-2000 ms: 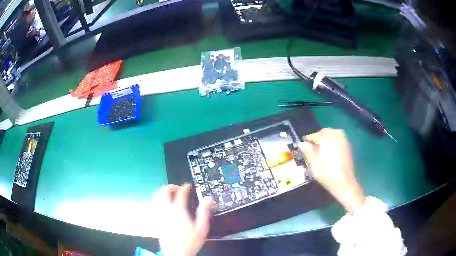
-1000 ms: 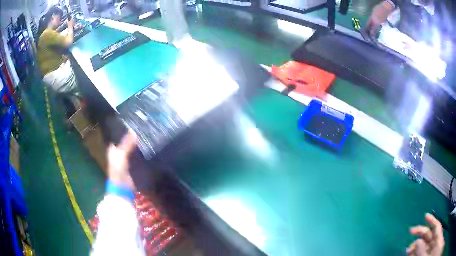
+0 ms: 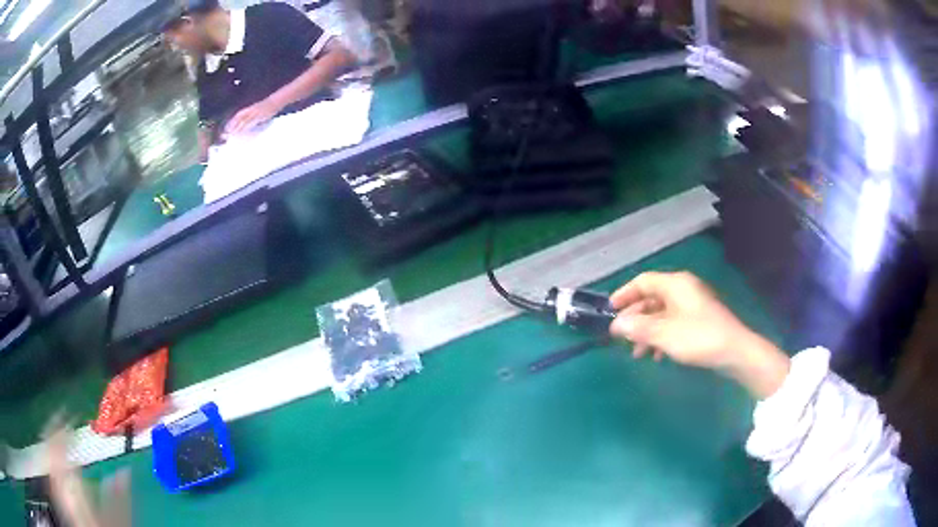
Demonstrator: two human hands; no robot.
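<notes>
My right hand [image 3: 684, 324] is closed on the black electric screwdriver [image 3: 584, 308], whose pale-labelled end and cord point left; its bit is hidden. Thin dark tweezers [image 3: 555, 359] lie on the green bench just below the screwdriver. My left hand [image 3: 87, 494] is blurred at the lower left edge, left of the blue screw bin [image 3: 193, 449]; I cannot tell whether it holds anything. A dark piece, perhaps part of a unit [image 3: 39, 512], shows beside it, cut off by the edge.
A clear parts bag [image 3: 365, 340] and a red bag [image 3: 134, 393] lie on the pale ridged strip [image 3: 463, 309]. Behind it are a flat dark panel [image 3: 195, 276], a unit on black mats [image 3: 386, 190] and stacked black mats [image 3: 540, 154]. A person [image 3: 269, 67] is across the bench.
The view has swung back right from the left end of the bench. My right hand, empty a second ago, now grips the screwdriver. The unit seen two seconds ago is out of the bench's middle.
</notes>
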